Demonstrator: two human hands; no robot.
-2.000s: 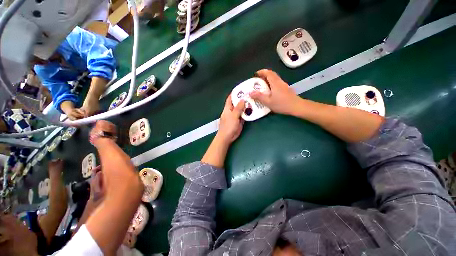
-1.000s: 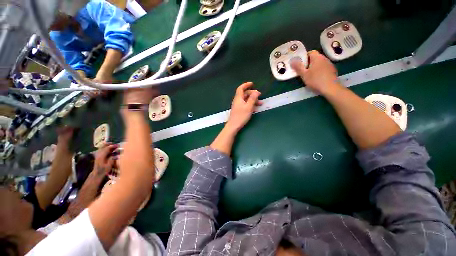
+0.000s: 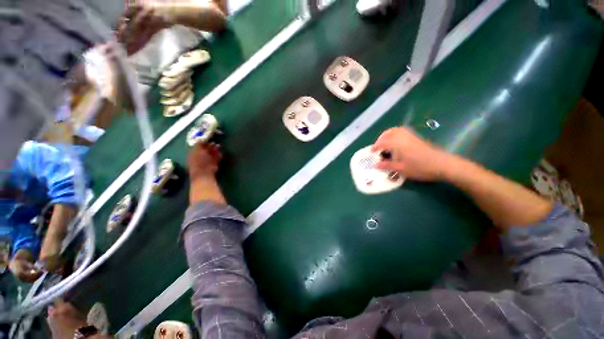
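My left hand (image 3: 205, 160) reaches over the belt, its fingers at the lower edge of a half-assembled unit (image 3: 202, 130) with blue and silver parts showing. Blur hides whether they close on it. My right hand (image 3: 409, 153) has its fingers closed on the upper right part of a white front cover (image 3: 368, 175) over the green side table (image 3: 318, 265). The cover has a dotted grille and round holes, partly hidden by the fingers. Two closed-looking white units (image 3: 306, 119) (image 3: 346, 78) lie on the belt.
More blue-centred units (image 3: 163, 176) (image 3: 120, 214) stand along the belt. Stacked covers (image 3: 177, 85) lie across the line. A metal rail (image 3: 318, 163) and post (image 3: 432, 33) edge the belt. White tubes (image 3: 147, 165) hang at left. Other people's hands (image 3: 25, 266) are at left.
The view has turned. My right hand has let go of the white unit on the belt and moved to the cover on the side table. My left hand has moved across the belt to a half-assembled unit.
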